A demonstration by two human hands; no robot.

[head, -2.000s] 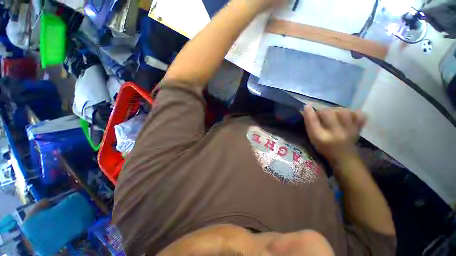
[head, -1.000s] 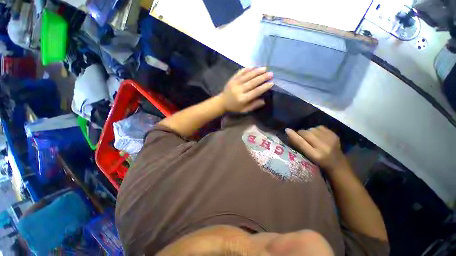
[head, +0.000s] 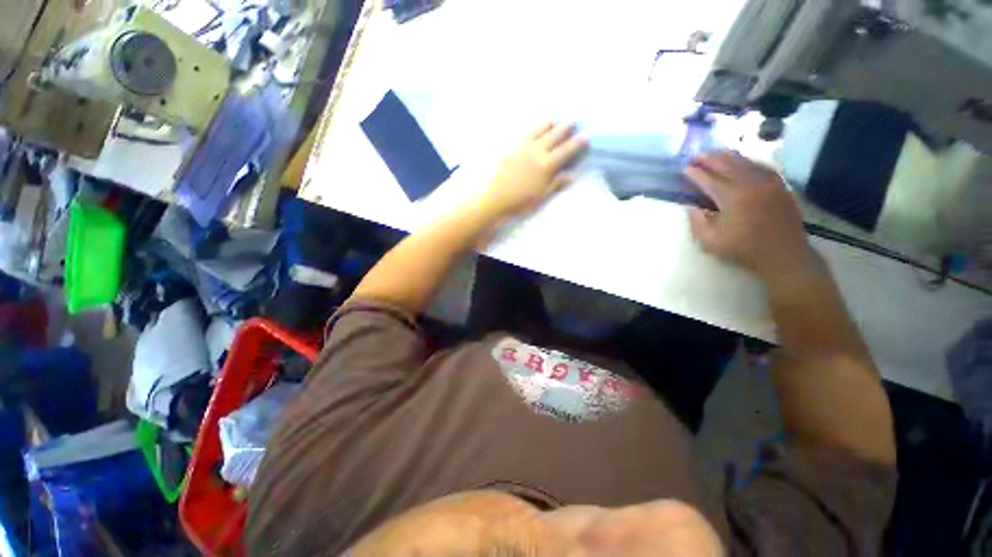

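Note:
A blurred grey-blue sheet (head: 636, 163), apparently the template with the denim panel, lies on the white table under the sewing machine head (head: 805, 49), at the needle area (head: 702, 125). My left hand (head: 538, 169) lies at its left end, fingers stretched out and blurred. My right hand (head: 745, 207) grips its right end, close to the needle, thumb and fingers bent; it hides that corner. A navy denim piece (head: 406, 145) lies flat on the table left of my left hand.
Dark and pale stacked cloth (head: 859, 163) lies beneath the machine arm at right. A thin black strip (head: 887, 250) runs along the table at right. A red basket (head: 207, 479) stands at my left. A cream sewing machine (head: 141, 65) is at far left.
The view has shifted, so the machine head shows. Both hands have come up from the table's front edge onto the sheet. The sheet now lies at the needle; the wooden strip no longer shows clearly.

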